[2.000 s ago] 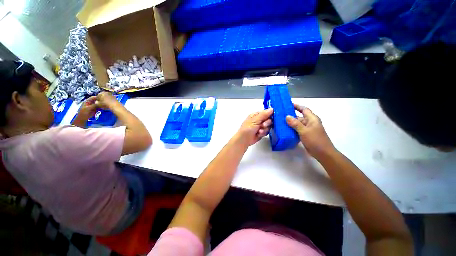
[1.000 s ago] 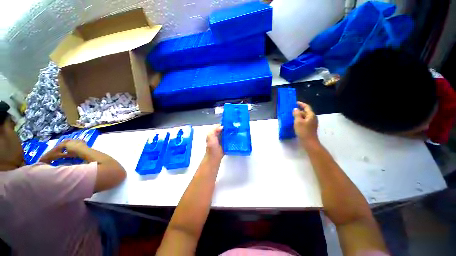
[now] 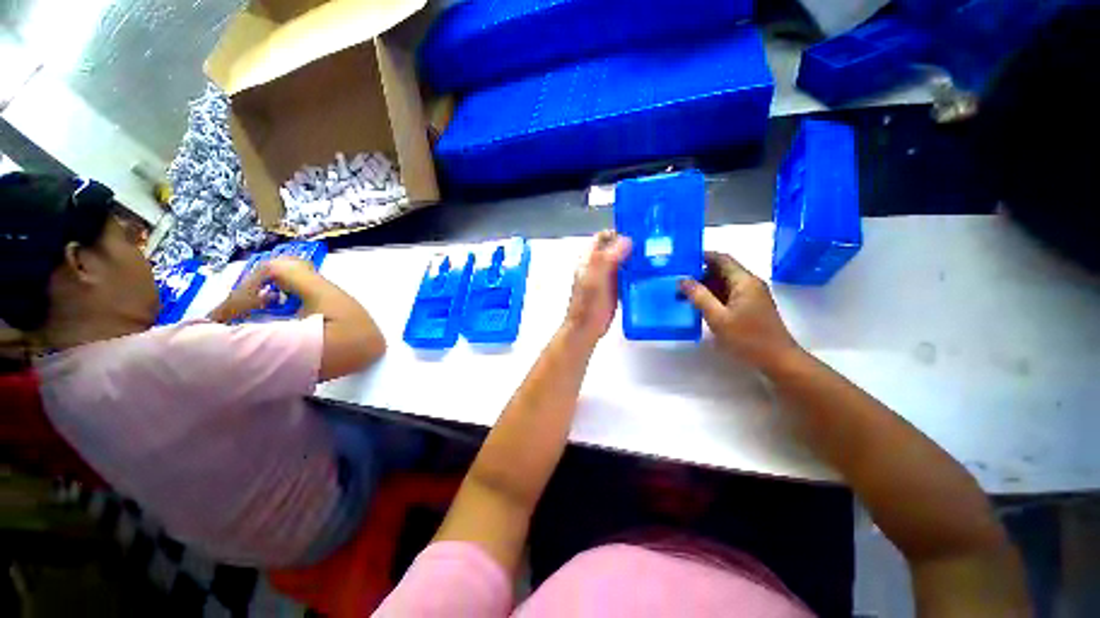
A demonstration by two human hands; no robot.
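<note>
A blue blister tray [image 3: 660, 248] is held upright in front of me, between both hands. My left hand [image 3: 596, 284] grips its left edge. My right hand [image 3: 738, 308] holds its right edge, with the thumb on the lower front. I cannot tell whether it is one tray or a few nested ones. A thick nested tray stack [image 3: 818, 203] stands on its own at the right, beyond my right hand. Two laid-out trays [image 3: 492, 292] lie side by side on the table to the left.
The white table [image 3: 941, 350] has a dark strip along its back. An open carton [image 3: 320, 115] holds white pieces [image 3: 344, 191]; a white-and-grey heap [image 3: 208, 193] lies left of it. Bulk tray bundles [image 3: 603, 115] lie behind. A neighbour [image 3: 205, 386] works at left; a dark-haired head [image 3: 1062, 145] is at right.
The nested stack, first held in both hands, now stands at the right, released by my right hand. My right hand has joined my left on the separated tray. The camera view has also shifted.
</note>
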